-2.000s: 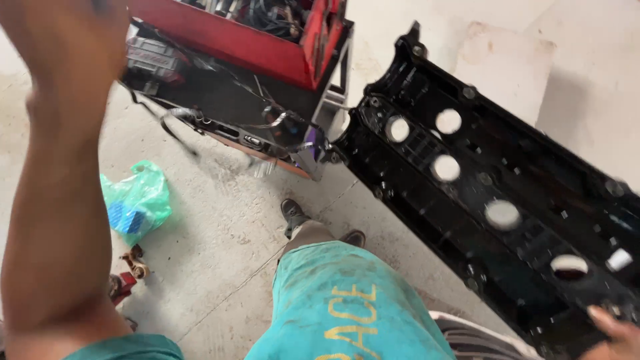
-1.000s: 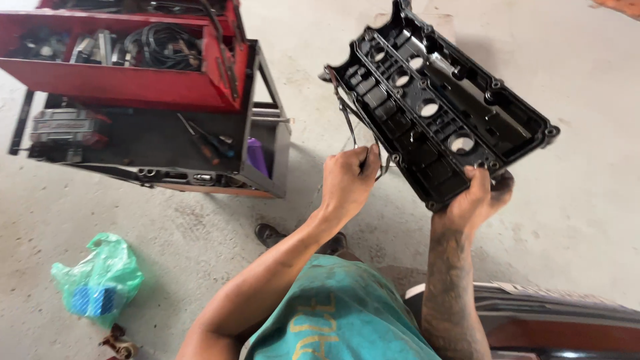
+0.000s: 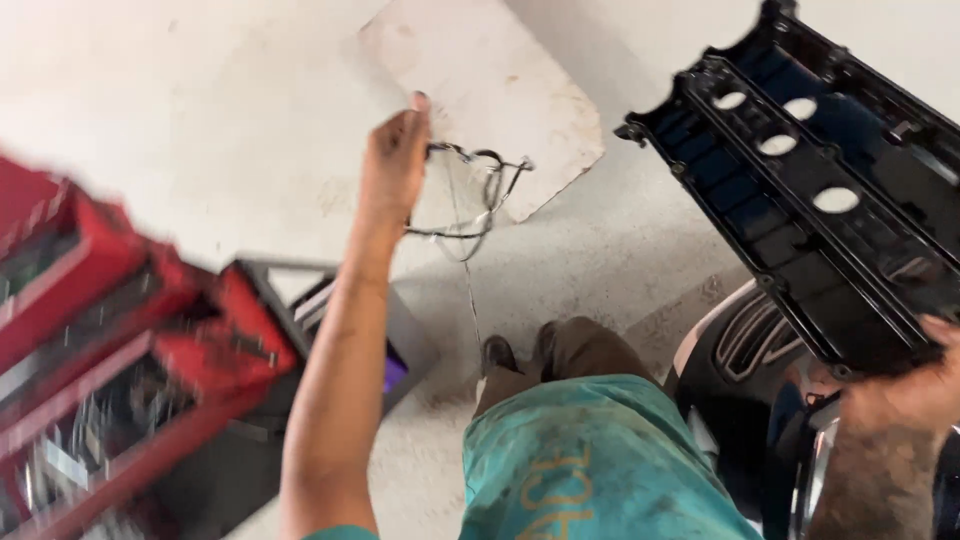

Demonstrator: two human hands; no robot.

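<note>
A black engine valve cover (image 3: 810, 202) fills the upper right, its ribbed inner side and several round holes showing. My right hand (image 3: 900, 382) grips its lower end. Out in front, well to the left of the cover, my left hand (image 3: 401, 150) is closed on a thin black rubber gasket (image 3: 487, 187), which hangs in loose loops to the right of the fingers. Gasket and cover are apart.
A red metal toolbox (image 3: 247, 360) with tools stands at the left on a dark cart (image 3: 225, 457), blurred. A pale flat board (image 3: 487, 90) lies on the floor ahead. At lower right is a dark vehicle's front (image 3: 750, 375).
My left hand has moved forward, away from the valve cover it was beside, with the gasket in it. The cover has stayed in my right hand. The view has swung.
</note>
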